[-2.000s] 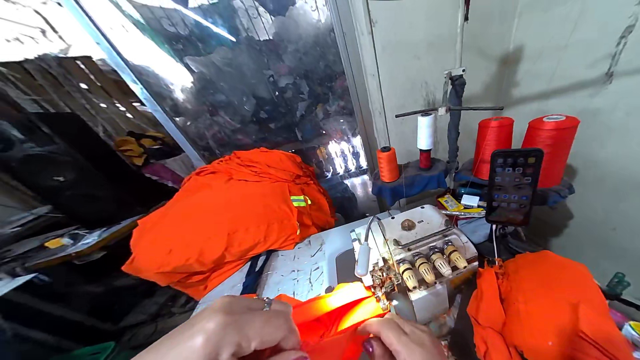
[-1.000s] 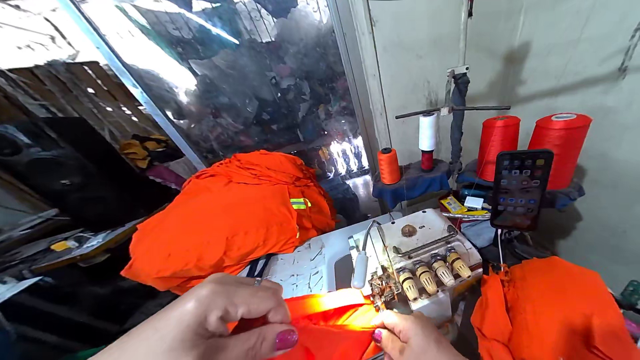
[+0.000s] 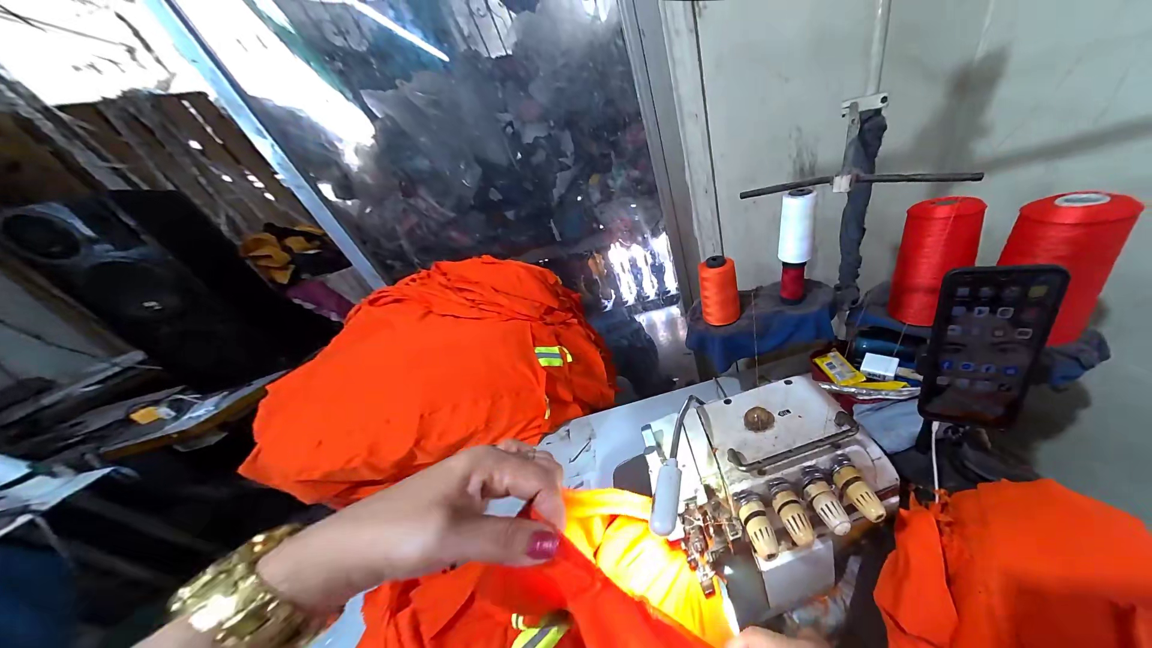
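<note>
Orange fabric (image 3: 585,576) with a yellow and silver reflective strip lies at the left of the overlock sewing machine (image 3: 783,423), brightly lit beside the needle area. My left hand (image 3: 459,508), a gold bracelet at its wrist, pinches a raised fold of this fabric between thumb and fingers. Only a small part of my right hand (image 3: 776,637) shows at the bottom edge, by the fabric near the presser foot; its fingers are mostly out of frame, so its grip cannot be told.
A large heap of orange garments (image 3: 432,387) rests behind the left hand. More orange cloth (image 3: 1017,558) is at the right. A smartphone (image 3: 994,346) stands upright before red thread cones (image 3: 936,261). An orange thread spool (image 3: 718,290) stands behind the machine; a black loudspeaker (image 3: 135,279) is far left.
My left hand has lifted a fold of the fabric, and its bracelet has come into view. My right hand has moved down, mostly out of view. A reflective strip now shows on the fabric.
</note>
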